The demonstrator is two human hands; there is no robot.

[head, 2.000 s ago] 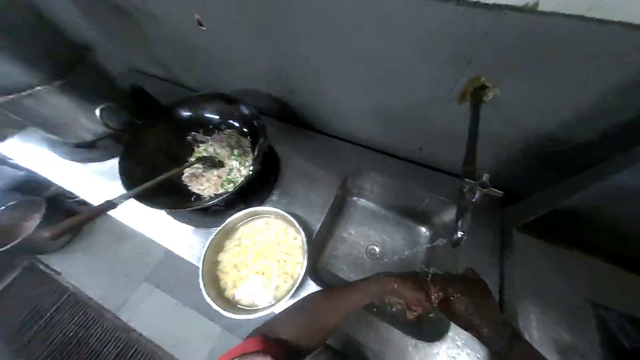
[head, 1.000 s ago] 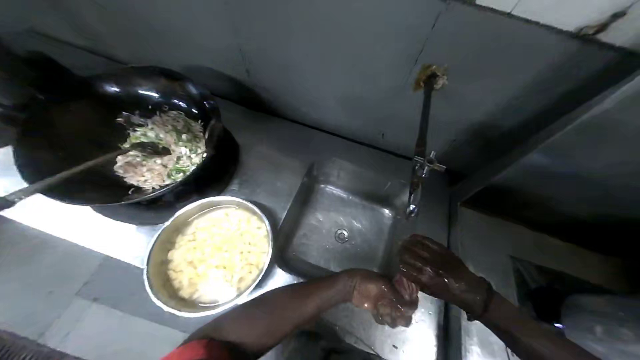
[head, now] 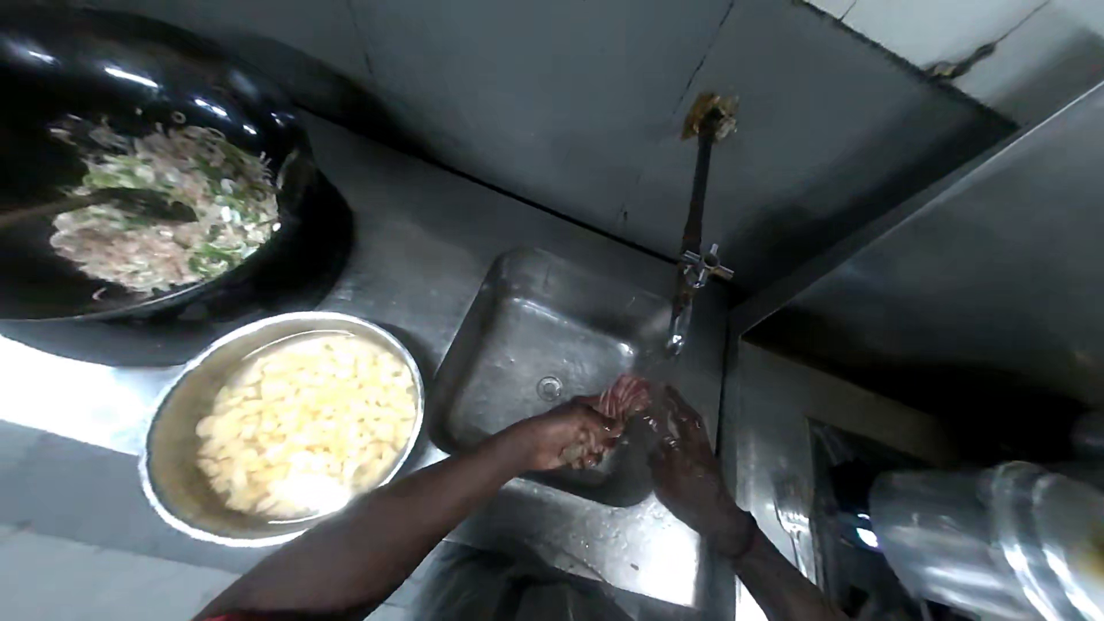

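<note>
Over the steel sink basin, my left hand grips a wet reddish, striped item, perhaps cloth or meat; I cannot tell which. My right hand is just to its right, fingers extended and apart, palm wet, holding nothing, below the spout of the wall tap. Left of the sink stands a round metal pot with pale yellow cut pieces in water. Farther left, a black wok holds shredded vegetables with a wooden-handled ladle resting in them.
The tap's cross handle sits above the basin's back right corner, on a rusty pipe. A steel partition rises on the right. A large metal vessel is at the lower right, near another worktop.
My hands, together over the sink's front edge before, are now apart under the spout. The reddish item now sticks out beyond my left hand's fingers.
</note>
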